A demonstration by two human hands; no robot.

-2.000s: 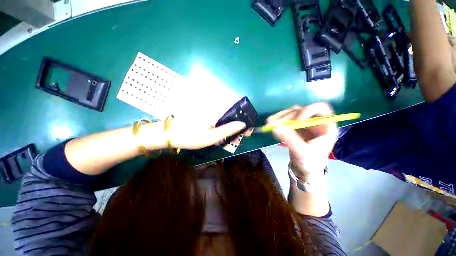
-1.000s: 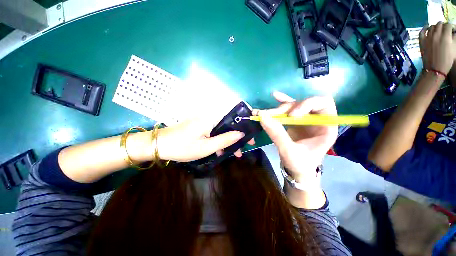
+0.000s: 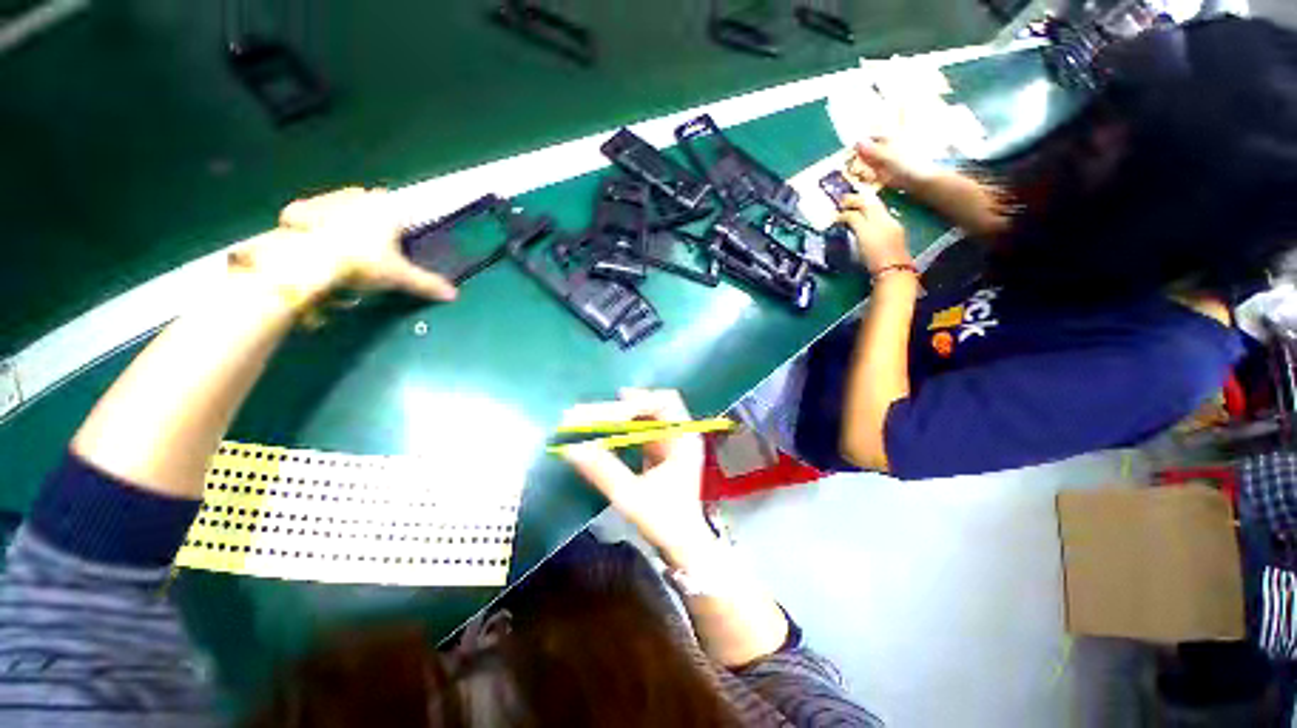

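My left hand (image 3: 334,253) reaches to the back of the green bench, beside a black phone housing (image 3: 458,239). Its thumb is apart from the fingers; the fingers are blurred, and whether they grip the housing cannot be told. My right hand (image 3: 652,462) holds the yellow tweezers (image 3: 640,431), which point left above the bench near its front edge. The adhesive sheet (image 3: 356,515), pale with rows of dark dots and a yellow left part, lies flat in front of me.
Several black housings (image 3: 598,293) lie piled at the back centre. A pale rail (image 3: 157,296) separates the bench from the green conveyor (image 3: 413,86), which carries more housings. A person (image 3: 1045,363) sits at the right, holding a small dark part. A tiny ring (image 3: 421,329) lies on the bench.
The view has shifted. My left hand has left the housing it held at the front and moved to the back. The tweezers have moved away from that housing, still in my right hand.
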